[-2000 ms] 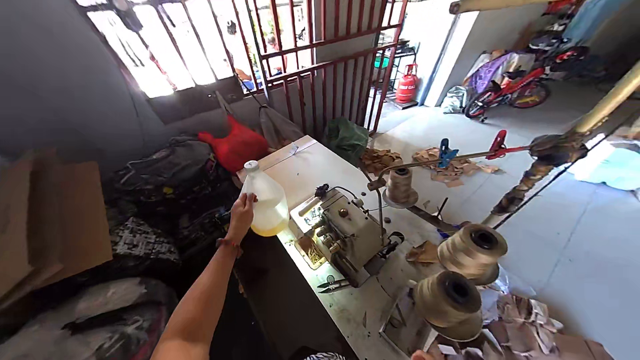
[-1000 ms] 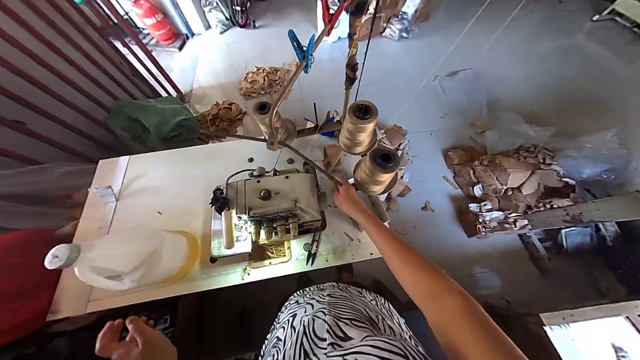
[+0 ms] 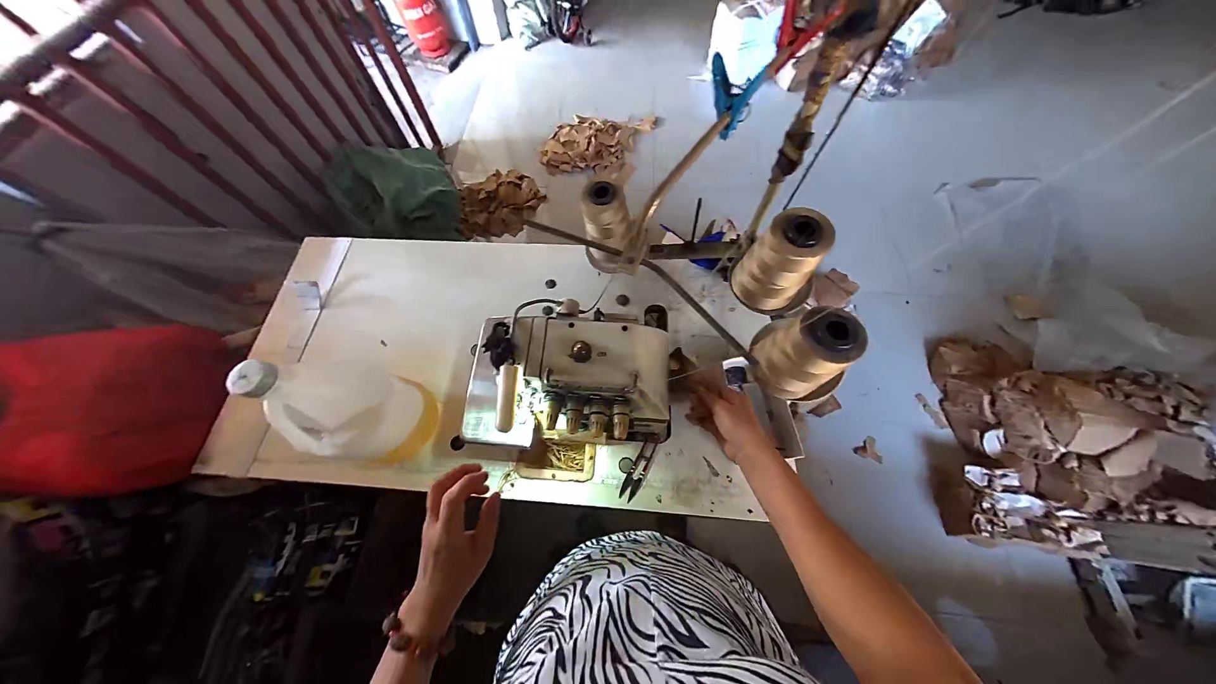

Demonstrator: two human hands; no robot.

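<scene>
An overlock sewing machine stands on a white table, its lamp lighting the front plate. My right hand is at the machine's right side, beside a small open box; its fingertips are partly hidden, and whether they hold anything cannot be told. My left hand is empty, fingers apart, just off the table's front edge. Thread snips lie at the machine's front right. A translucent plastic jug with yellow liquid lies to the left. Thread cones stand behind and right of the machine.
A red bag is left of the table, a green bag behind it by the barred grille. A metal thread stand with a blue clip rises over the back. Brown scraps are heaped at the right; more lie on the floor behind.
My left hand held the jug upright two seconds ago and has let it go; the jug now lies on its side. My right hand has moved from near the cones to the machine's right side.
</scene>
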